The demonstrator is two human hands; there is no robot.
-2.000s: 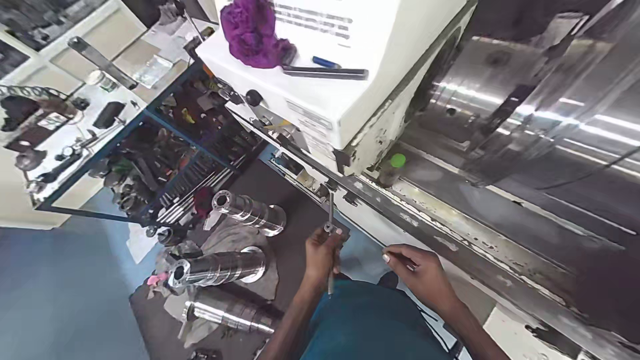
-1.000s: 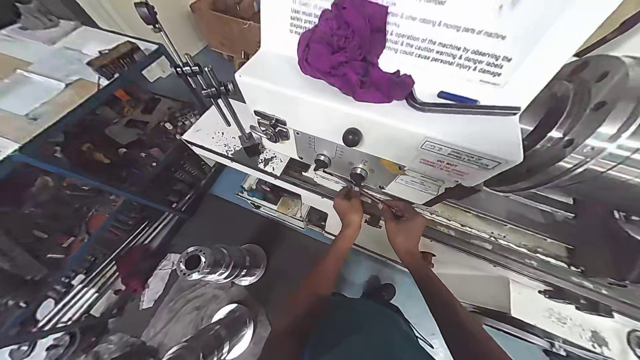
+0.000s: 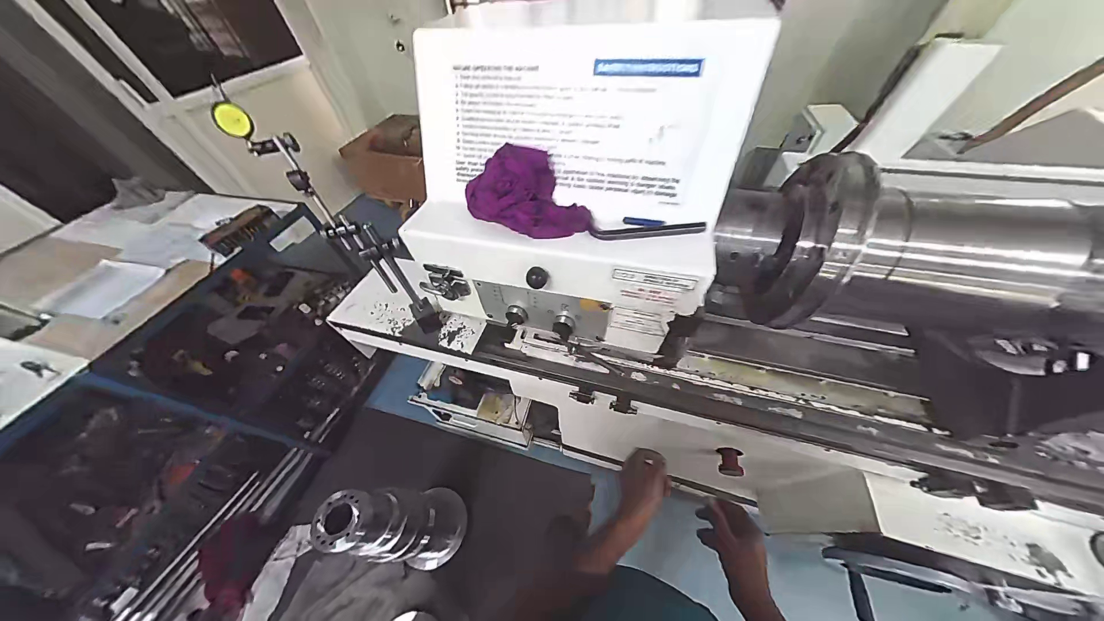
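My left hand (image 3: 645,476) is low before the white front panel of a metal lathe (image 3: 604,431), its fingers curled and blurred; nothing shows in it. Lower and to its right, my right hand (image 3: 731,539) has its fingers partly spread and holds nothing visible. A thin dark metal tool (image 3: 595,355) lies on the ledge under the control knobs (image 3: 563,324). On the headstock (image 3: 496,259) rest a purple cloth (image 3: 524,194), a bent black hex key (image 3: 655,230) and a blue pen-like item (image 3: 643,222). The large steel chuck (image 3: 815,241) is at the right.
A dial indicator (image 3: 233,119) on a jointed stand is left of the headstock. Flanged steel parts (image 3: 392,526) stand on a dark mat at lower left. A blue-framed bench (image 3: 172,405) carries tools and rods. An open drawer (image 3: 483,418) juts out under the lathe's left end.
Both hands have come down from the ledge under the knobs, where they were one second ago. Two seconds ago my left hand held a thin metal tool. The view has shifted strongly.
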